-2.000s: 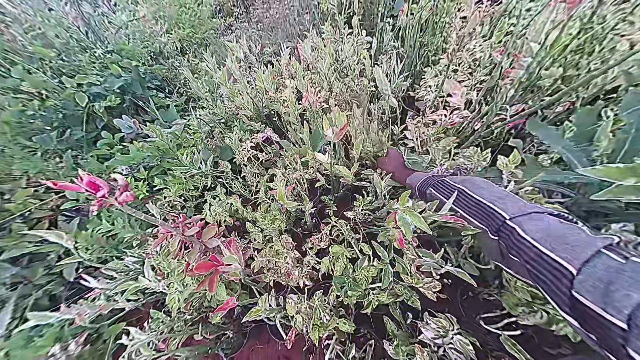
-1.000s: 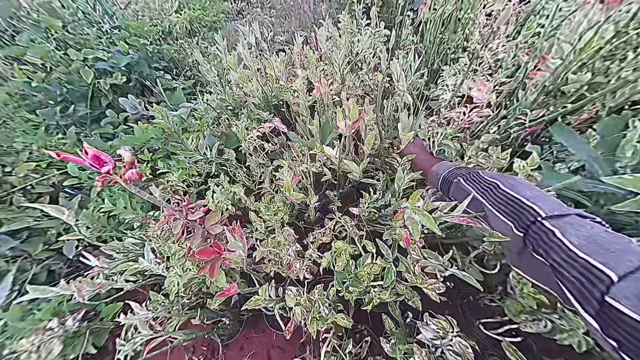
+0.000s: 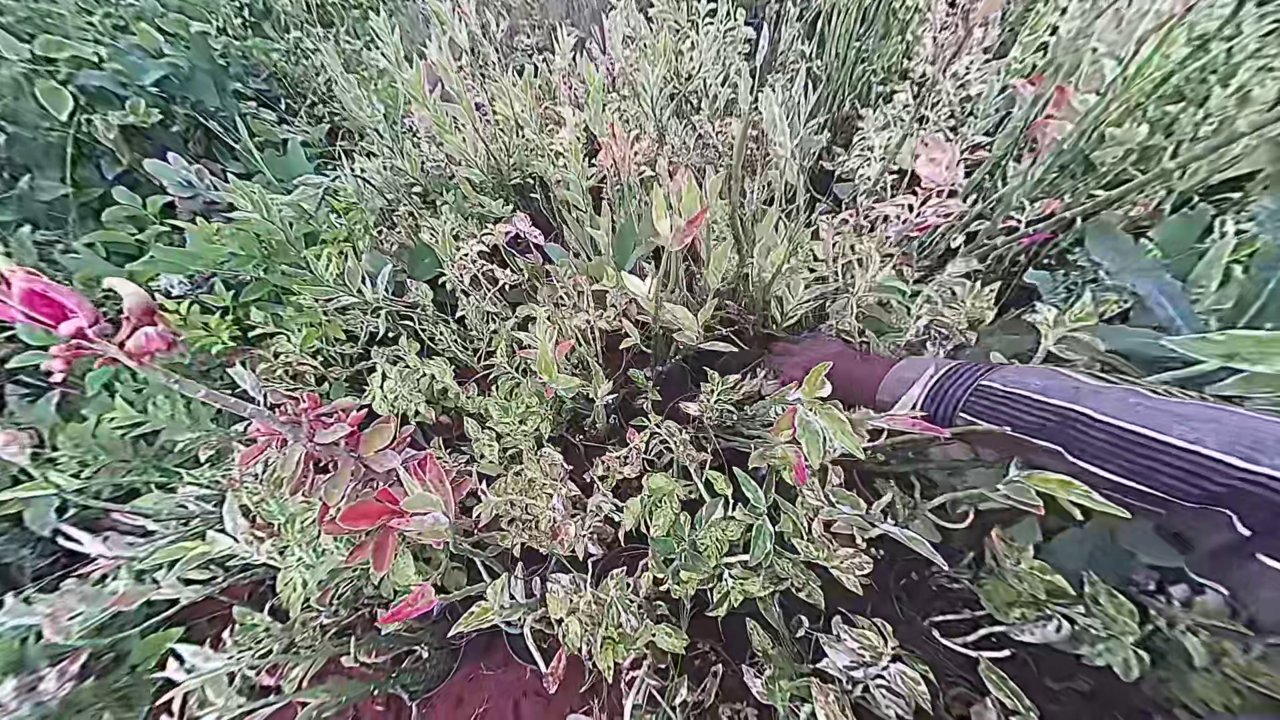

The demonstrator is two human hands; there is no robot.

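Observation:
My right hand (image 3: 825, 365), in a dark sleeve with pale stripes, reaches in from the right, low among variegated green and cream plants (image 3: 700, 520). Leaves and shadow hide its fingers, so whether it grips a stem or a pot cannot be told. Just left of it, leafy stems with a pink-tipped shoot (image 3: 685, 225) stand upright. My left hand is out of the frame.
A stem with a pink flower head (image 3: 50, 305) leans in at the left, near red leaves (image 3: 385, 520). Reddish soil (image 3: 500, 685) shows at the bottom. Dense green foliage (image 3: 220, 240) fills the left; broad leaves (image 3: 1140, 270) stand at the right.
My right hand, before at the edge of the upright stems, now sits lower and deeper among the plants, with the forearm lying flatter across the view.

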